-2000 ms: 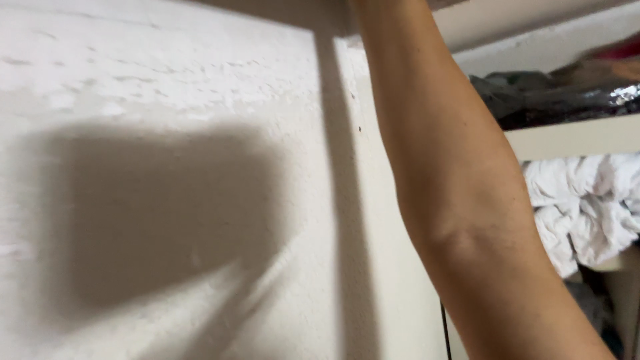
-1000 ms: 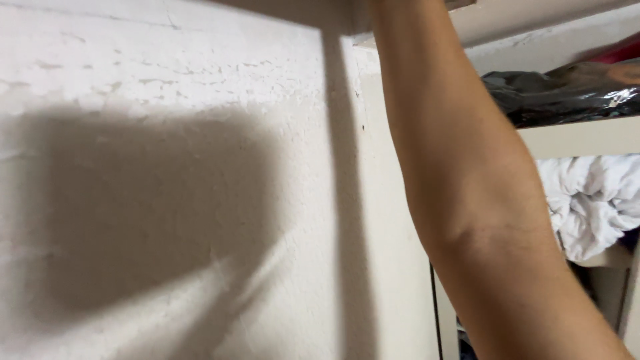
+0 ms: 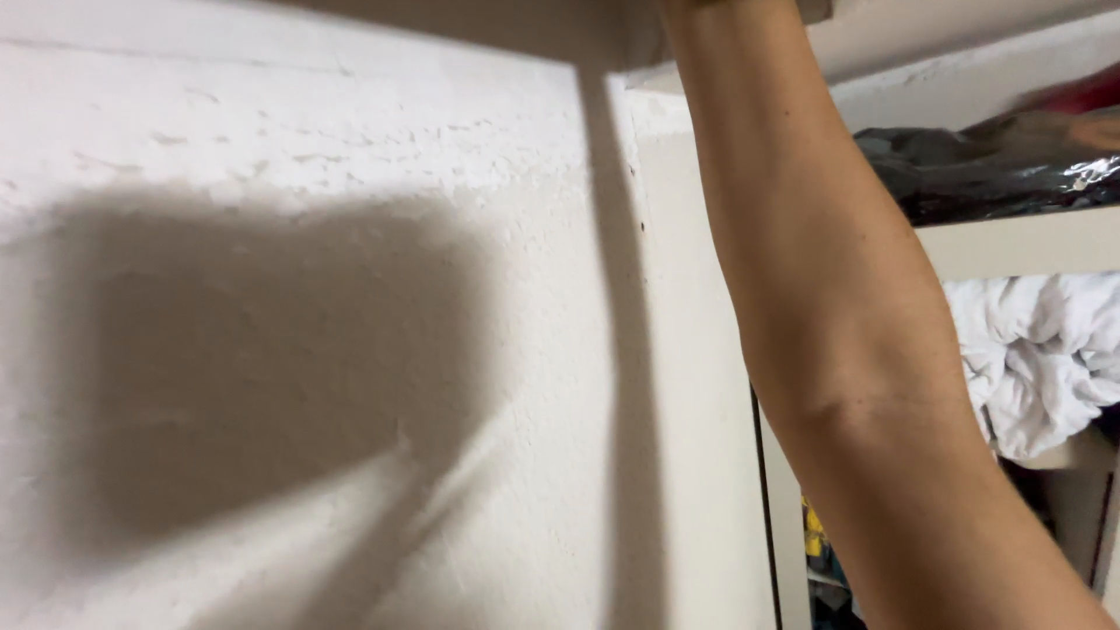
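A bare arm, bent a little at the elbow, rises from the lower right corner to the top edge of the head view. Its hand is cut off by the top edge, so what it holds or touches is hidden, and I cannot tell which arm it is. Neither of my hands shows. Near the wrist runs the underside of a shaded panel (image 3: 525,26), seen at the top. Behind the arm stands a pale upright panel (image 3: 700,306), beside a white wall (image 3: 542,289) with flaking paint and a broad, blurred shadow.
On the right, a shelf edge (image 3: 1024,241) carries dark items in shiny clear plastic (image 3: 989,175). Below it lies bunched white cloth (image 3: 1041,350). Yellow and dark items (image 3: 818,534) show low behind the arm.
The arm stays raised, with its hand beyond the top edge in all frames. It stands slightly further right in the view than two seconds ago.
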